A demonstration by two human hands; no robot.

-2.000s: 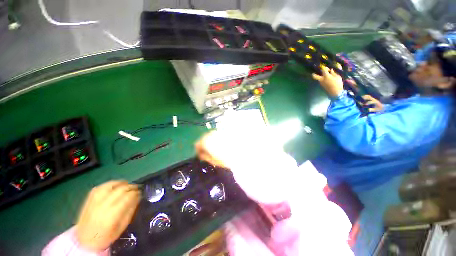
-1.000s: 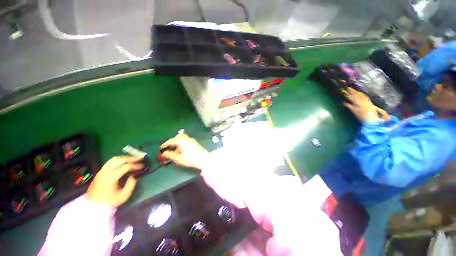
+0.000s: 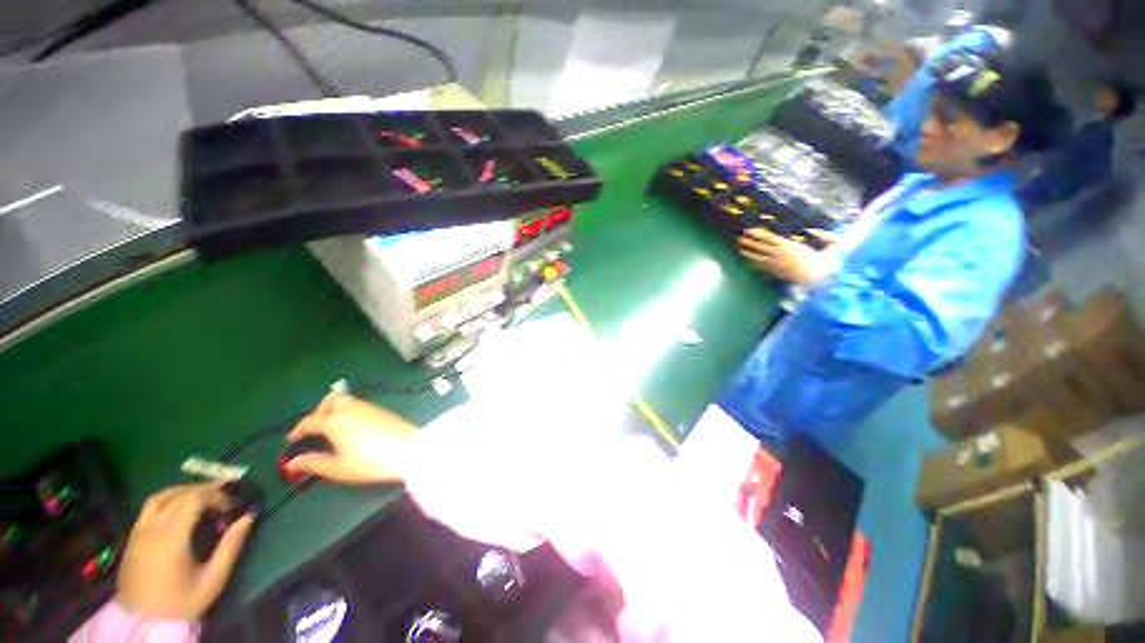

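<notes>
My left hand [image 3: 173, 550] holds a small black unit [image 3: 222, 518] over the green mat, at the lower left. My right hand [image 3: 354, 440] holds a small dark thing with a red edge or glow [image 3: 301, 460], likely another unit or a lead end; blur hides which. Thin black cables [image 3: 270, 431] with white tags run beside both hands toward the power supply [image 3: 433, 279], which shows red digits. The near black tray [image 3: 377, 568] lies below my hands, with a few round-faced units in its pockets.
The left tray [image 3: 78, 484] holds units with green and red glows. A raised black tray [image 3: 232, 189] rests on the supply. White paper [image 3: 540, 364] lies right of it. A person in blue handles a tray [image 3: 709, 201]. A black side tray [image 3: 810, 515] sits on red.
My hands went from the near tray to the cables, and each now holds a small dark thing. The view has since swung right, so the bench things sit farther left.
</notes>
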